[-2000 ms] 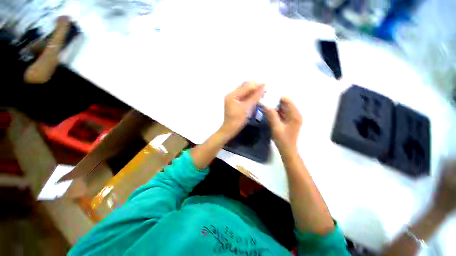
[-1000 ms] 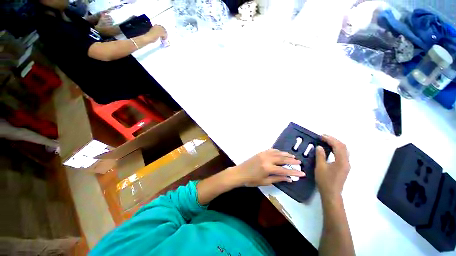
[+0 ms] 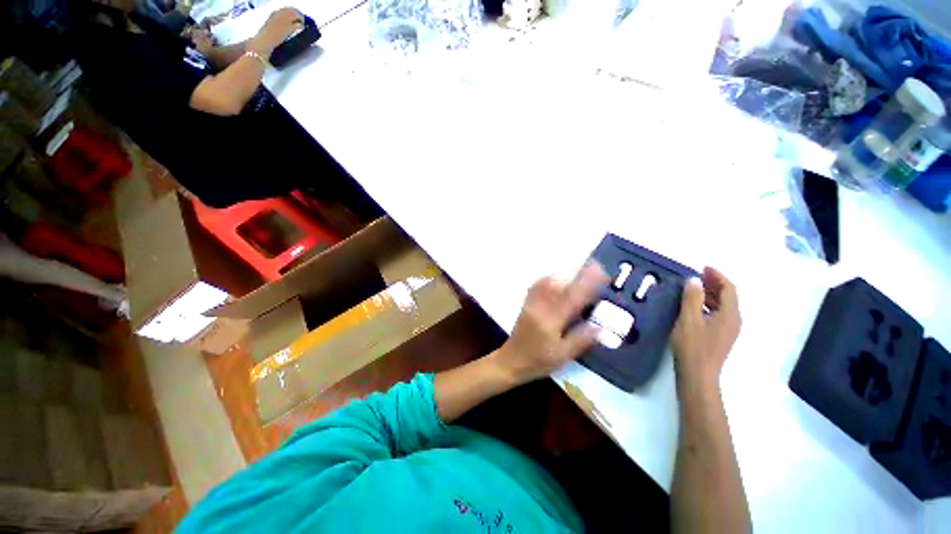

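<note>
A black foam insert [image 3: 659, 336] lies on the white table near its front edge. Two white earbuds [image 3: 635, 281] sit in its two small cut-outs, and a white charging case [image 3: 611, 324] sits in the larger one. My left hand [image 3: 553, 325] is slightly blurred, with its fingers apart over the insert's left side beside the case, holding nothing visible. My right hand [image 3: 706, 325] grips the insert's right edge, thumb against its side.
Two black foam inserts with unfilled cut-outs [image 3: 857, 365] lie at the right. A smartphone [image 3: 821, 216], a clear bottle [image 3: 895, 130] and blue cloth [image 3: 881, 47] are behind them. An open carton [image 3: 349, 344] stands below the table edge. A co-worker's arm [image 3: 232, 83] is at the far left.
My left hand has come off the charging case and moved slightly left, its fingers spreading. The case shows more fully. My right hand stays at the insert's edge. The co-worker's hand has moved left.
</note>
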